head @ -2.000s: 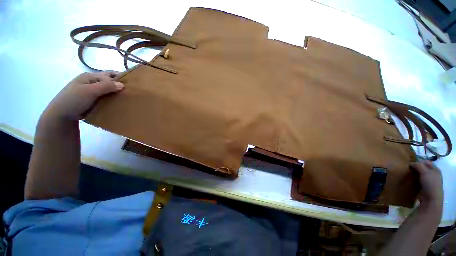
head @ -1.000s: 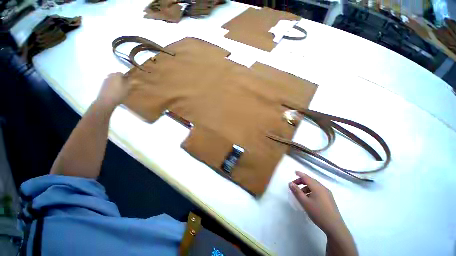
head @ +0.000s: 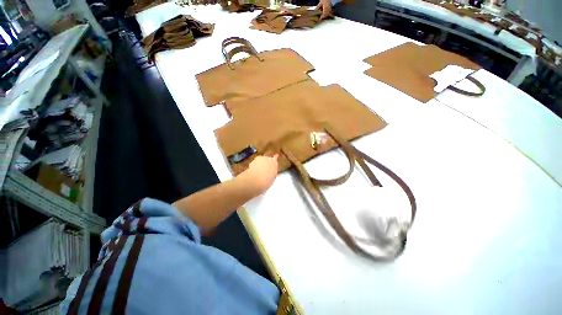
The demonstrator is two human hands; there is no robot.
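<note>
A flat brown bag body panel [head: 296, 101] lies on the white table, with square notches in its sides and strap handles [head: 333, 224] at its near end and far end. A dark patch [head: 242, 154] and a shiny wrapped spot [head: 318, 139] show near its near edge. My left hand [head: 265, 170] is at this near edge between the patch and the handle base; its fingertips touch the panel, but whether they grip it is unclear. The near handles loop over a clear crumpled wrap [head: 382, 227]. My right hand is not in view.
Another brown panel [head: 419, 67] with a strap lies at the right. Heaps of brown panels [head: 175, 35] lie at the table's far end, where another person's hand [head: 326, 7] shows. Shelves [head: 55, 178] with stacked sheets stand at the left beyond the table edge.
The view has turned left along the table. The panel now lies farther away and turned. My left hand has moved from its far end to its near end. My right hand has left the view.
</note>
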